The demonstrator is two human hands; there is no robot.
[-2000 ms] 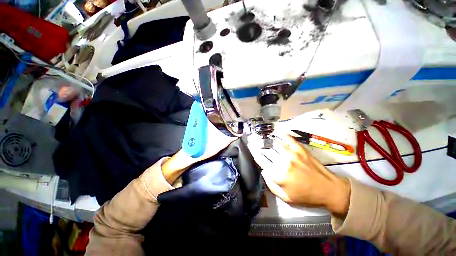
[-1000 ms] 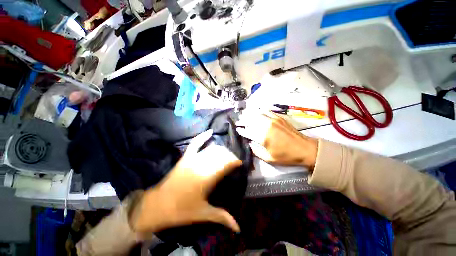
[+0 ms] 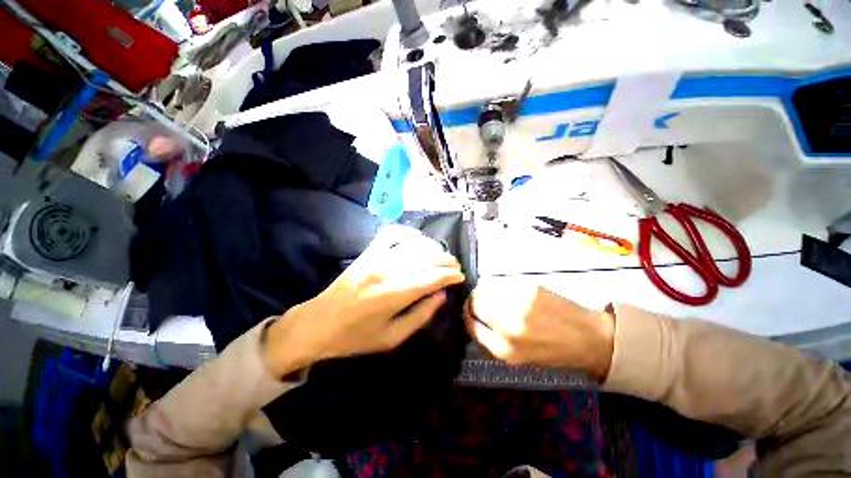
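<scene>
Dark cloth [image 3: 271, 215] lies in a heap left of the needle and hangs over the table's front edge between my hands. A greyish folded edge [image 3: 457, 245] runs from the presser foot area [image 3: 464, 198] towards me. My left hand [image 3: 383, 294] lies on the cloth and pinches it just left of this edge. My right hand [image 3: 532, 322] pinches the edge's right side, close to my left fingertips. Both hands are in front of the needle. A light-blue plastic piece [image 3: 389, 182] stands left of the needle.
The white machine head [image 3: 728, 107] spans the back. Thread snips [image 3: 586, 233] and red-handled scissors [image 3: 695, 252] lie right of the needle. A grey motor unit [image 3: 70, 233] and a plastic bag [image 3: 117, 159] are at left. A ruler strip [image 3: 523, 373] runs along the front edge.
My left hand has gone from spread open over the cloth to pinching it near the folded edge. My right hand has moved from beside the needle towards me. The view has shifted.
</scene>
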